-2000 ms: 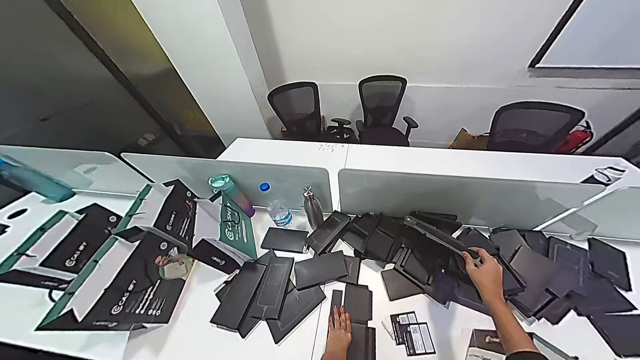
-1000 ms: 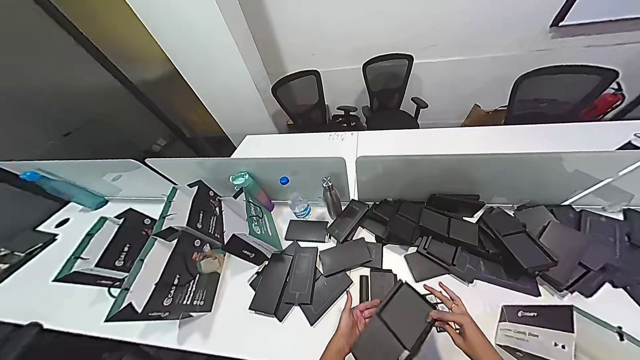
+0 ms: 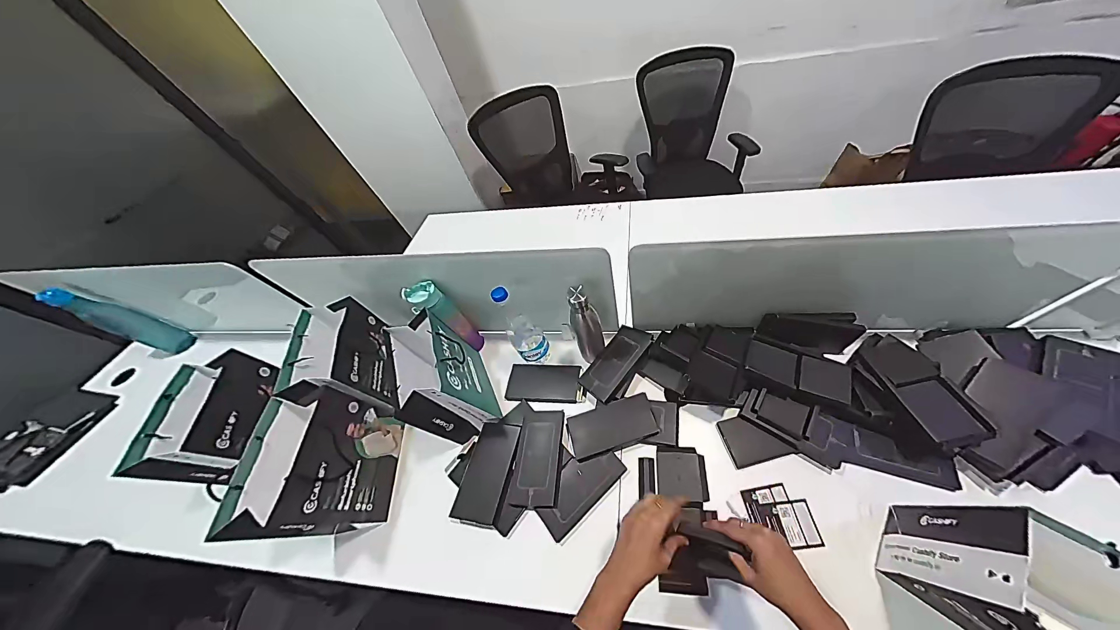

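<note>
Both of my hands meet at the lower middle of the desk. A small dark flat piece (image 3: 713, 535) lies between them, held by my right hand (image 3: 763, 558) and touched by my left hand (image 3: 646, 541), which is slightly blurred. Beneath and behind them are black flat boxes (image 3: 681, 475) and a narrow black strip (image 3: 647, 478). Printed cards (image 3: 787, 516) lie just right of my hands. To the left, several black flat boxes (image 3: 535, 457) overlap in a loose group.
A large pile of black boxes (image 3: 814, 381) spreads to the right. Paper carrier bags (image 3: 350, 464) stand at left, another bag (image 3: 954, 547) at lower right. A plastic water bottle (image 3: 528, 339), a metal bottle (image 3: 584, 324) and a teal-purple bottle (image 3: 446, 315) stand by the partition (image 3: 840, 276).
The large open dark box held between my hands one second ago is no longer in that position. My hands have come closer together, over the small stack, around a smaller dark piece.
</note>
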